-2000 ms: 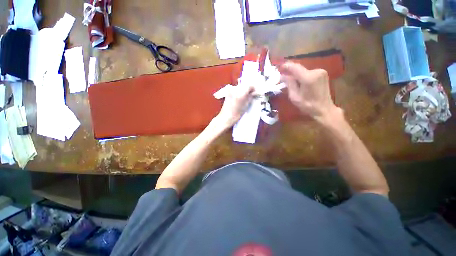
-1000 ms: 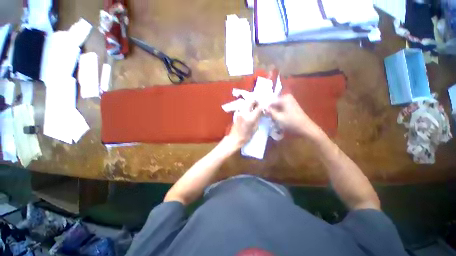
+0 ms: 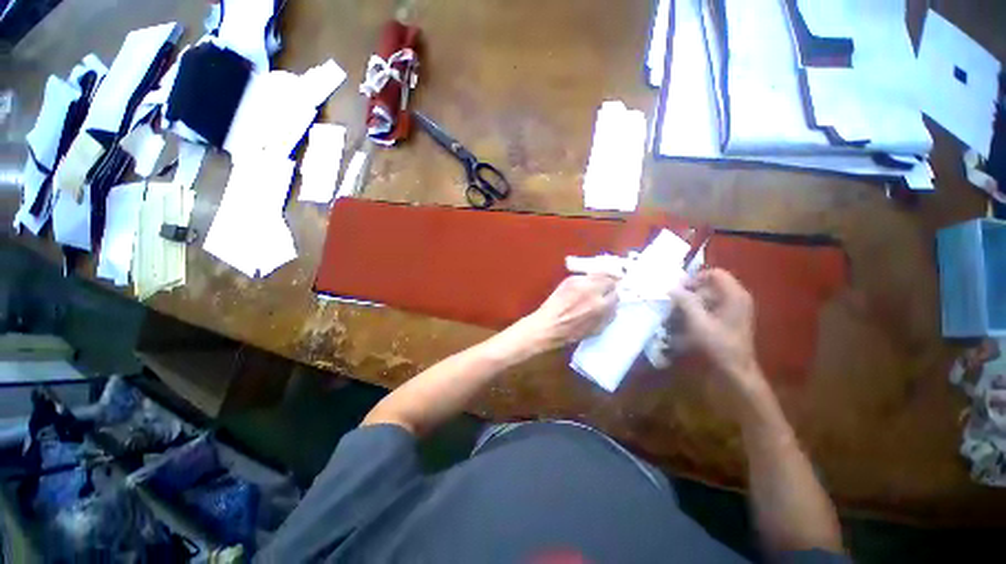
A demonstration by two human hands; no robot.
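Observation:
The long rust-orange stack of cut panels (image 3: 463, 259) lies across the table in front of me, a dark layer showing at its far edge. Over its right part, a white bundle (image 3: 631, 331) of flat paper-like pieces and tie strips is between my hands. My left hand (image 3: 582, 308) grips its left side with a strip end sticking out. My right hand (image 3: 717, 320) is blurred at its right side; its fingers are bent at the strips, and what they hold is not clear. Some rust-orange fabric shows behind the bundle.
Black shears (image 3: 474, 171) and a tied rust-red bundle (image 3: 391, 88) lie beyond the stack. White papers (image 3: 252, 215) and a dark piece (image 3: 210, 93) are at left. A large pattern stack (image 3: 761, 88) is at the far right, a light blue box (image 3: 973, 275) and strip heap (image 3: 985, 413) at right.
The view has turned, showing more of the left side. My right hand was apart from the bundle, then came in to it. The bundle stays between my hands, and its loose strips stick out less.

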